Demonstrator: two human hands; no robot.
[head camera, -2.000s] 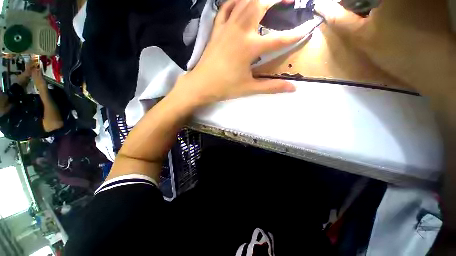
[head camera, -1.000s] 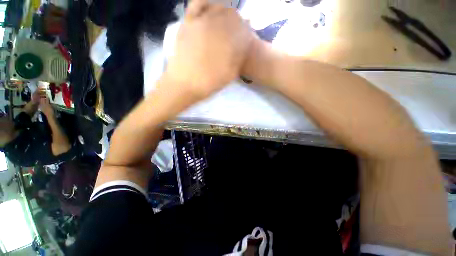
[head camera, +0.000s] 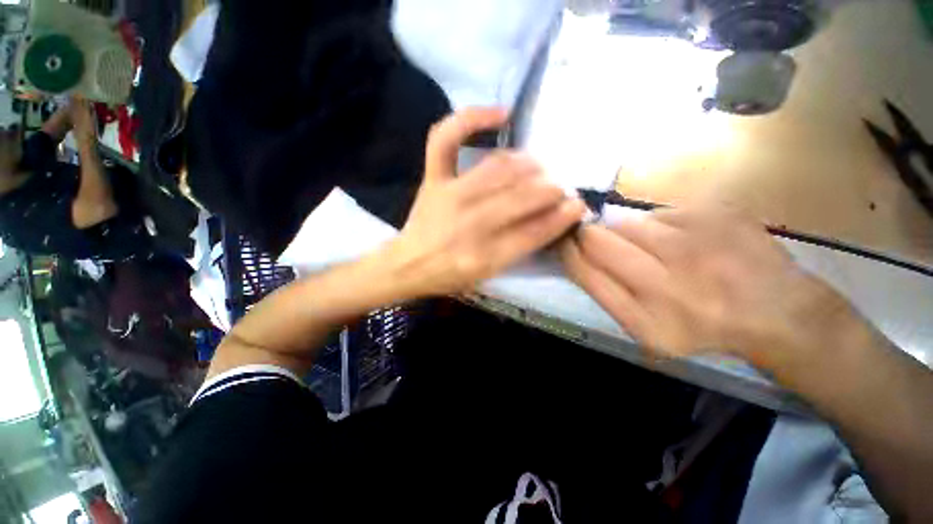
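Observation:
A small dark and pale fabric edge (head camera: 593, 205) is pinched between my two hands at the table's front. My left hand (head camera: 496, 220) holds it from the left, thumb raised beside the pale fabric panel (head camera: 476, 46). My right hand (head camera: 696, 276) holds it from the right, fingertips touching or nearly touching the left ones. The black fabric panel (head camera: 307, 123) lies left of my left hand. The round dark knob with a pale cylinder (head camera: 755, 80) is beyond my hands, under a bright glare that hides the needle area.
Black thread snips (head camera: 905, 154) lie on the tan bed at the right, cut by the frame edge. The white table edge (head camera: 552, 325) runs below my hands. A dark crate (head camera: 353, 348) is under it. Another person (head camera: 61, 205) works at the far left near a pale machine with a green disc.
My hands have moved from the upper middle down and right to the table's front, and the right forearm has swung outward. The pale panel and dark knob now show.

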